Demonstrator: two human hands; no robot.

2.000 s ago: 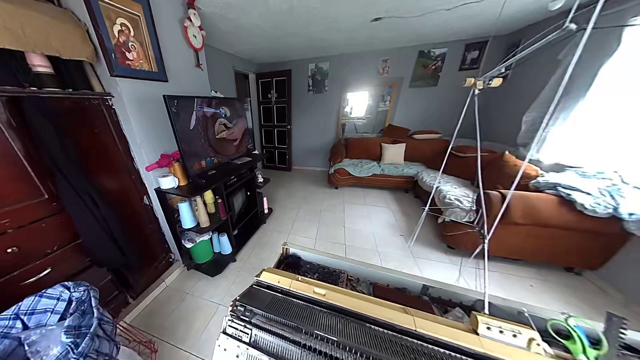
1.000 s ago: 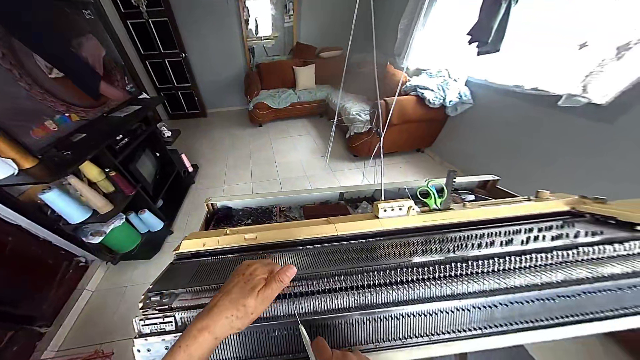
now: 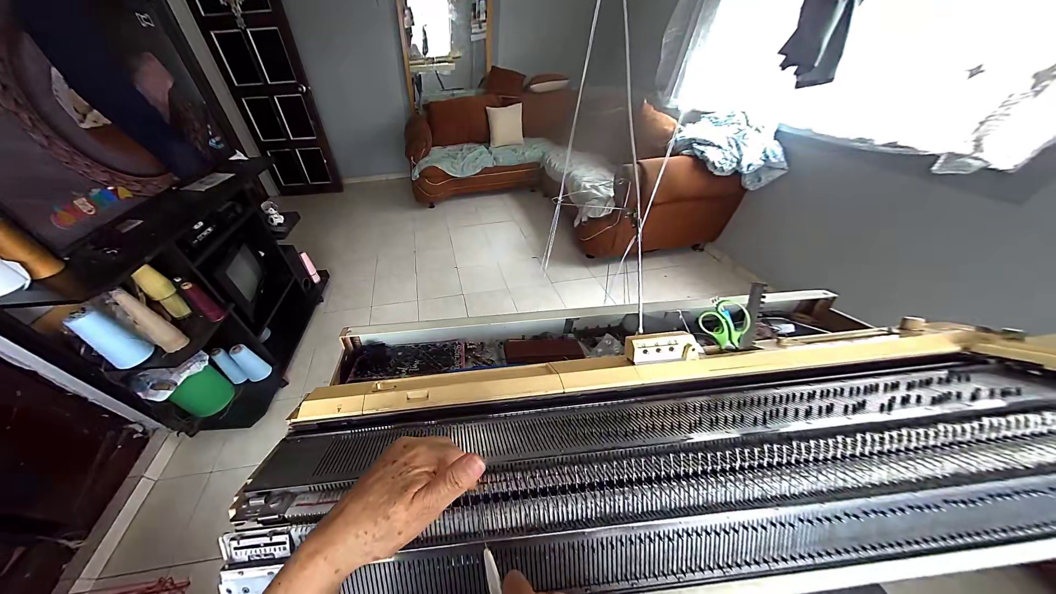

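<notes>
A double-bed knitting machine [image 3: 660,487] with rows of metal needles spans the lower part of the view. My left hand [image 3: 396,495] rests over the left part of the needle beds, thumb pointing right; its fingertips are hidden behind the hand. At the bottom edge my right hand [image 3: 518,582] shows only a fingertip or two, beside a thin pale-handled tool [image 3: 492,569] whose tip points up at the front bed. Most of that hand lies outside the view. Strands of yarn [image 3: 635,165] run down to a cream yarn guide block [image 3: 662,348] on the back rail.
Behind the machine, a long tray [image 3: 544,350] holds green-handled scissors [image 3: 724,324] and a dark toothed piece [image 3: 751,313]. Yarn cones [image 3: 110,337] and a green bucket [image 3: 203,389] sit on a black shelf unit at left. A brown sofa [image 3: 676,202] stands farther back.
The view has swung right and down since the oldest frame, where no hands showed. Between one second ago and now, both hands have stayed in about the same place on the machine.
</notes>
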